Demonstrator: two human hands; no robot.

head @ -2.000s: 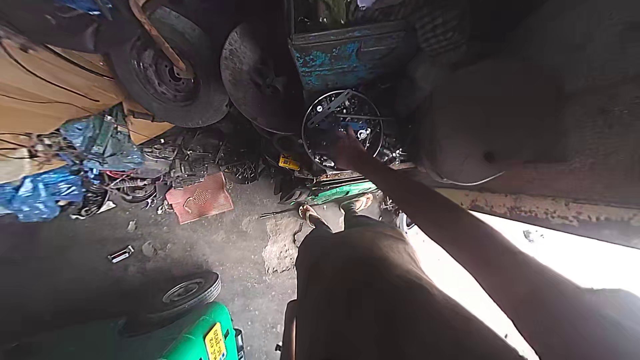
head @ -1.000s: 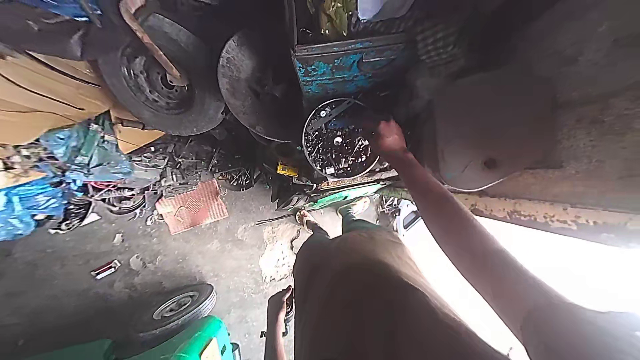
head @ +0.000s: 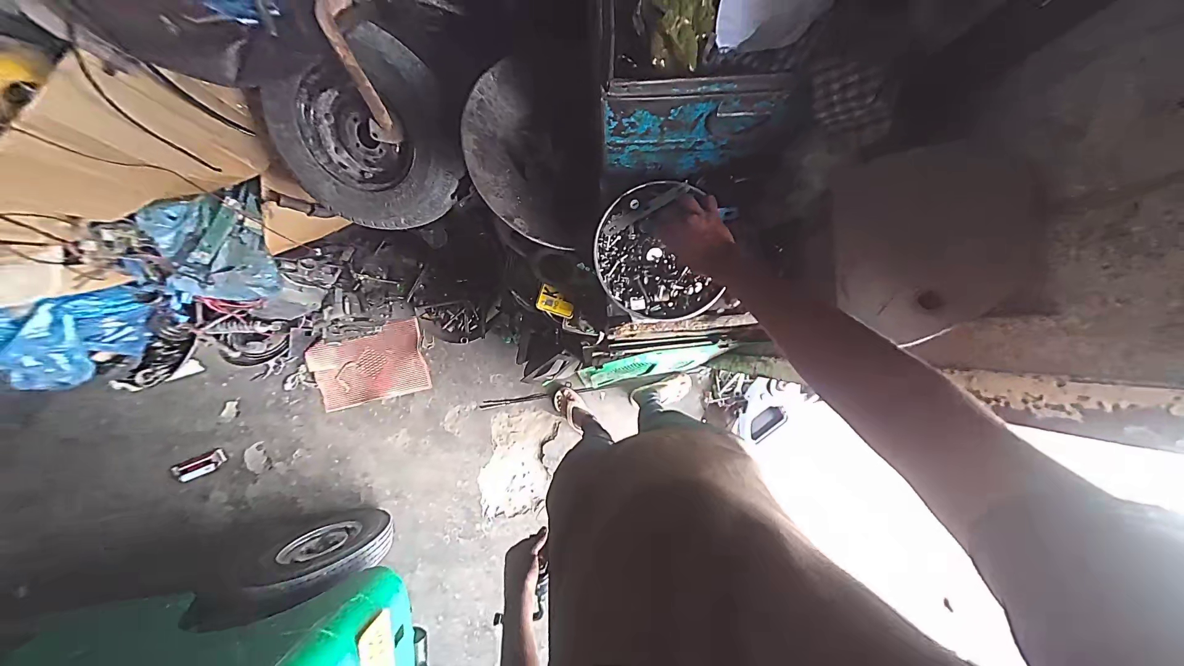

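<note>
A round metal tray (head: 606,277) full of small dark hardware, seemingly bolts and nuts, stands below a worn blue metal box. My right hand (head: 694,236) is over the tray's upper right part, its fingers low among the pieces, close to a flat metal strip (head: 652,205). Shadow hides the fingertips, so whether they hold a piece cannot be told. Down by my left thigh, my left hand (head: 525,560) is curled around a dark object (head: 542,587), mostly hidden by the hand and my clothing.
Upper left are a wheel with tyre (head: 361,139) and a large metal disc (head: 518,157). The blue box (head: 694,125) adjoins the tray. On the floor lie a red mat (head: 370,363) and metal parts. A loose wheel (head: 324,546) is beside a green vehicle (head: 356,610), lower left.
My right hand was over the tray two seconds ago, then at its right rim, and is now back over its upper right part. My left hand has come into view since the oldest frame.
</note>
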